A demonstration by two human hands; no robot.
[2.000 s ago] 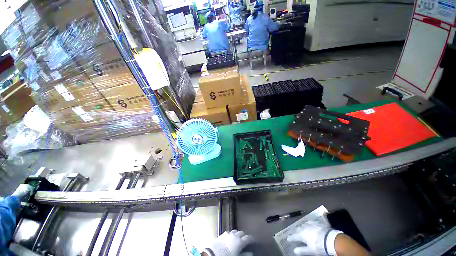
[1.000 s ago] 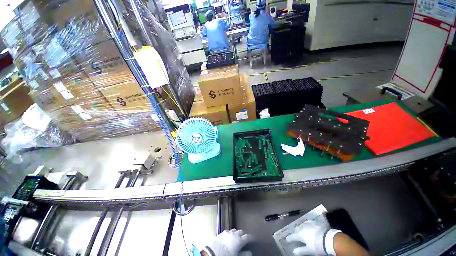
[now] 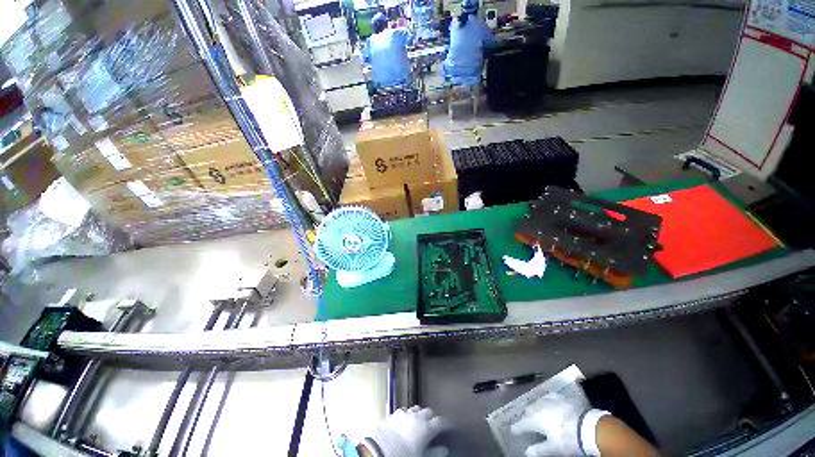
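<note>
The white paper sheet [image 3: 536,402] lies on the line bed at the lower right. My right hand [image 3: 556,427], in a white glove, rests flat on it with fingers spread, holding nothing. My left hand [image 3: 409,434], in a white glove, is at the bottom edge, left of the paper, partly cut off and slightly blurred; nothing shows in it. A black pen [image 3: 508,383] lies above and between the hands. A flat black rectangle [image 3: 617,403] lies right of the paper, partly behind my right hand.
Beyond the conveyor rail [image 3: 268,337], a green mat [image 3: 407,259] holds a light-blue fan [image 3: 355,241], a black tray [image 3: 461,277] of green pieces, white tissue [image 3: 525,262], stacked covers [image 3: 590,234] and a red sheet [image 3: 701,228]. A circuit board [image 3: 52,328] is at far left. Two people sit behind.
The blue sleeve and gloved hand of another person at the far left have gone from view. The board carrier there has shifted slightly left. My hands have barely moved.
</note>
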